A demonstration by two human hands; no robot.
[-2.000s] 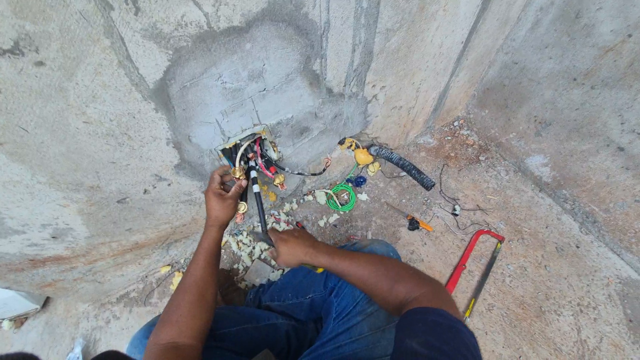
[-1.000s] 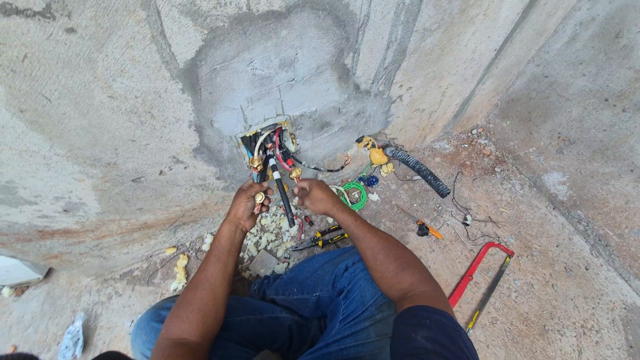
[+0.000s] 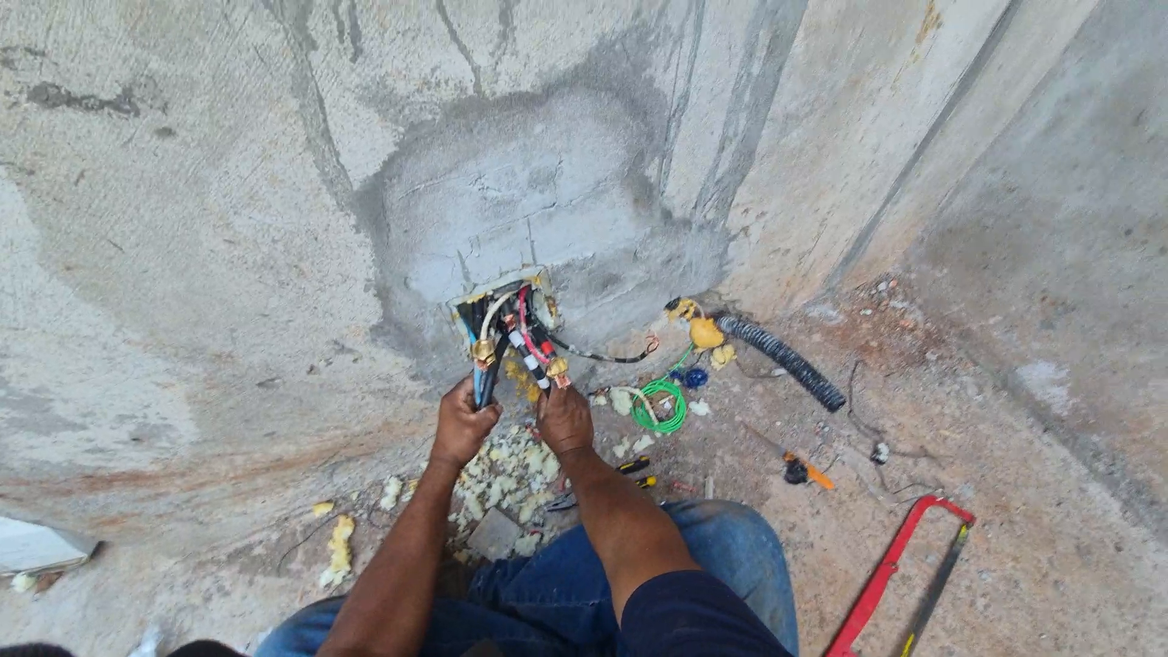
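Thick electrical cables come out of a recessed wall box low in the plastered wall. My left hand is closed around a blue cable and a black cable. A brass connector sits on a cable just above that hand. My right hand grips the lower end of a black cable with white bands. Close above its fingers is a second brass connector with bare copper showing. A red cable runs down toward this connector. A thin black wire with a bare copper end extends to the right.
A corrugated conduit and a coil of green wire lie right of my hands. Yellow-handled pliers are beside my right forearm. Further right are an orange-handled tool and a red hacksaw. Foam crumbs litter the floor.
My left hand has left the brass connector it was at and now holds the blue and black cables. My right hand has moved onto the white-banded cable.
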